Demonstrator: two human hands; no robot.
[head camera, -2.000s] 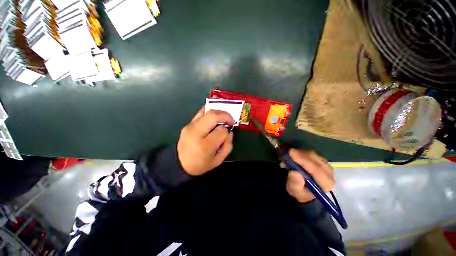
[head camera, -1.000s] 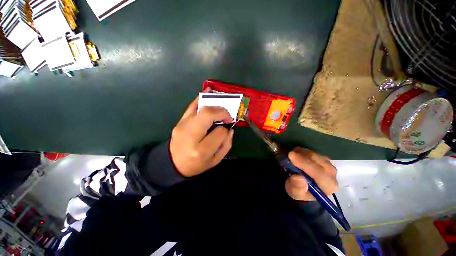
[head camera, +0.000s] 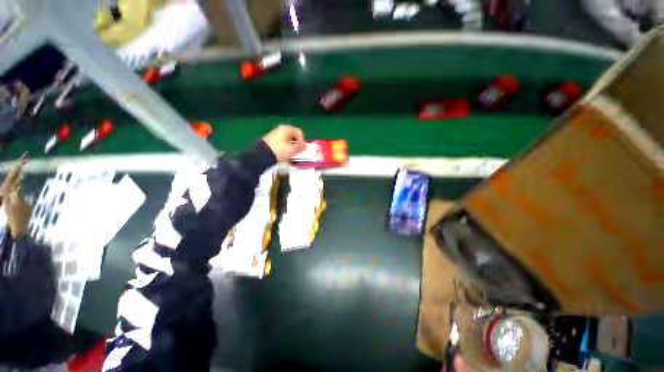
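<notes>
My left hand (head camera: 284, 142) is stretched far forward and holds a red device housing (head camera: 333, 153) by its left end at the near edge of the green conveyor. The housing has an orange patch at its right end and a white part near my fingers. My right hand (head camera: 459, 362) is mostly cut off by the bottom edge; its fingertips are on the dark, upright soldering iron (head camera: 453, 330), which is blurred. Stacked white modules (head camera: 298, 218) with amber edges lie below the left hand.
The conveyor (head camera: 386, 131) carries several red housings. A smartphone (head camera: 409, 202) lies on the bench. A cardboard box (head camera: 560, 211) stands over the fan (head camera: 495, 265) at right, near a round reel (head camera: 510, 341). White gridded sheets (head camera: 69, 247) and another person's hand are at left.
The view has swung up to the conveyor. My left hand has moved from the near bench edge to the conveyor with a red housing. My right hand is now low at the bottom right.
</notes>
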